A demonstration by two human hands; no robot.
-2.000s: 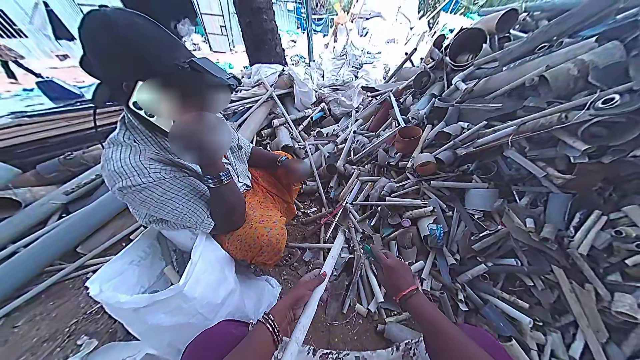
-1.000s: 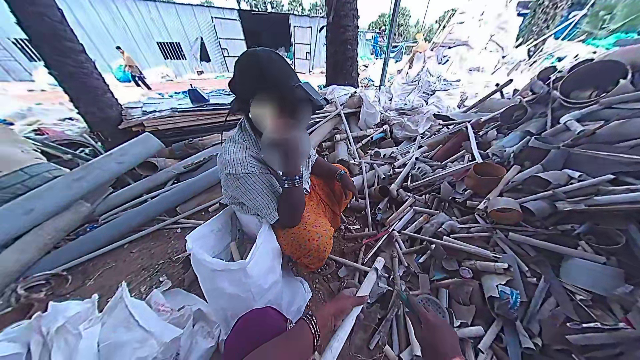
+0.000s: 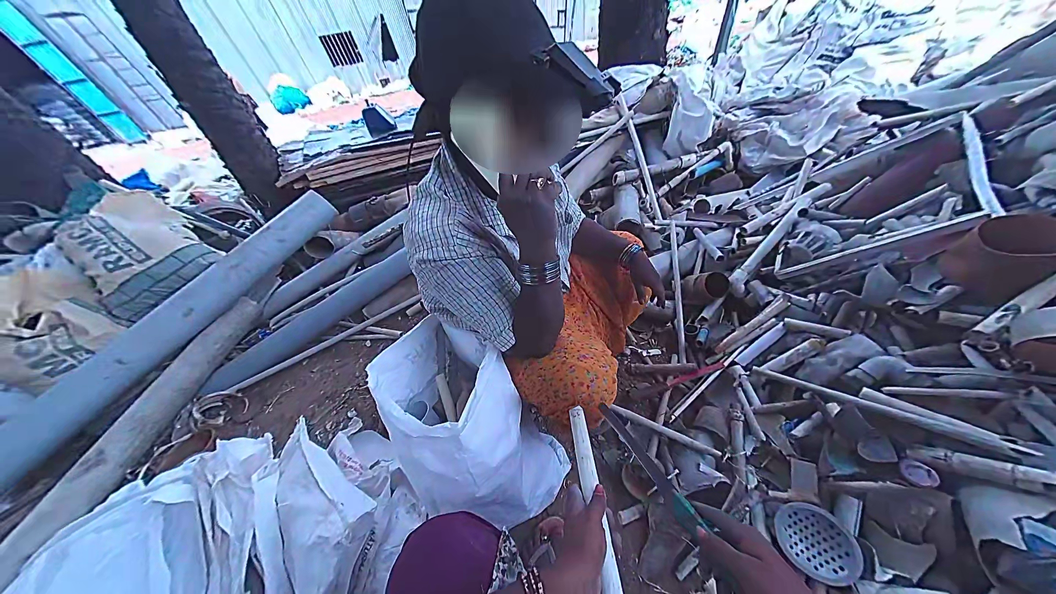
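My left hand [image 3: 577, 536] is closed around a white plastic pipe [image 3: 586, 462], which points up and away from me near the bottom middle of the view. To its right, my right hand [image 3: 747, 549] grips a long dark blade with a green part near the hand, a knife or saw [image 3: 652, 466]. The blade slants up to the left, its tip near the pipe's far end; whether they touch I cannot tell. Just beyond the pipe stands an open white sack [image 3: 528, 470] with pipe pieces inside.
A person [image 3: 487, 247] in a checked shirt and orange cloth sits just ahead, one hand raised by the face. Scrap pipes [image 3: 891, 404] are heaped to the right. Long grey pipes [image 3: 165, 322] lie at the left, with white sacks [image 3: 305, 503] at the lower left.
The view has swung left, bringing the white sacks and long grey pipes further into sight. Both hands still hold their things. The seated person keeps one hand by the face.
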